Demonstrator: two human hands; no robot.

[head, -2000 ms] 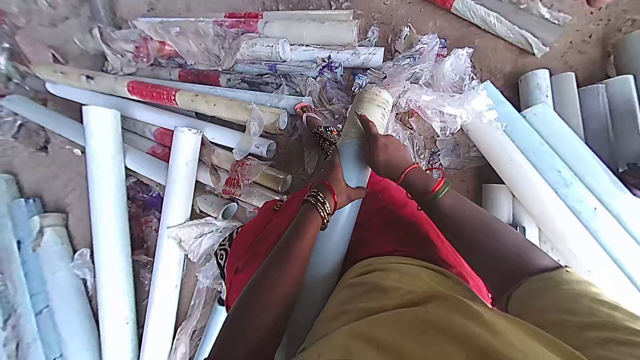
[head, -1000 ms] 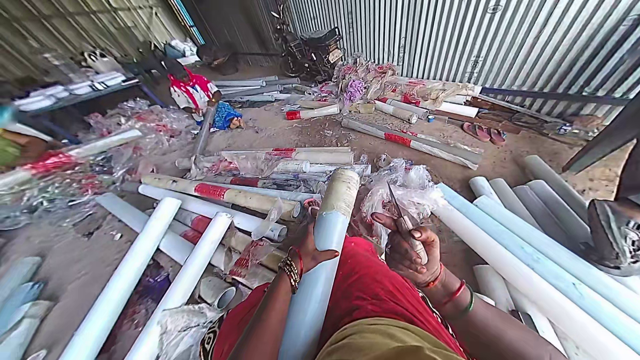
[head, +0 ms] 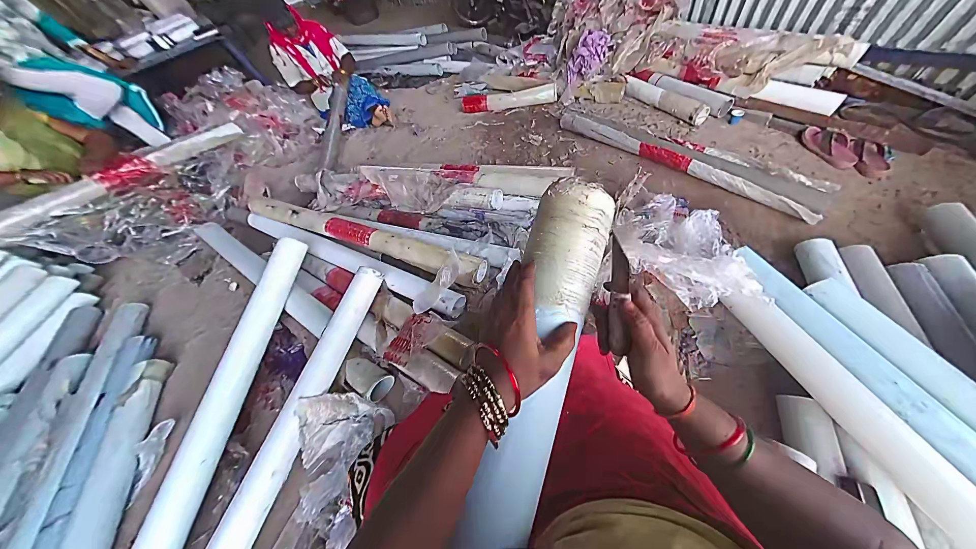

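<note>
A light blue roll, its upper end wrapped in a cream, wrinkled covering, leans up from my lap between my arms. My left hand is wrapped around it just at and below the edge of that covering, thumb across the blue part. My right hand holds a knife by its handle, blade pointing up, close beside the right side of the covered end. Whether the blade touches the covering I cannot tell. Crumpled clear plastic film lies on the ground just beyond my right hand.
White and blue rolls lie to my right, and two long pale rolls to my left. Rolls with red bands are piled ahead. A co-worker sits further off; another person is at the left edge. Sandals lie at right.
Since a second ago, the knife in my right hand has come closer to the roll's covered end. Two seconds ago both hands were against the roll. The view has shifted.
</note>
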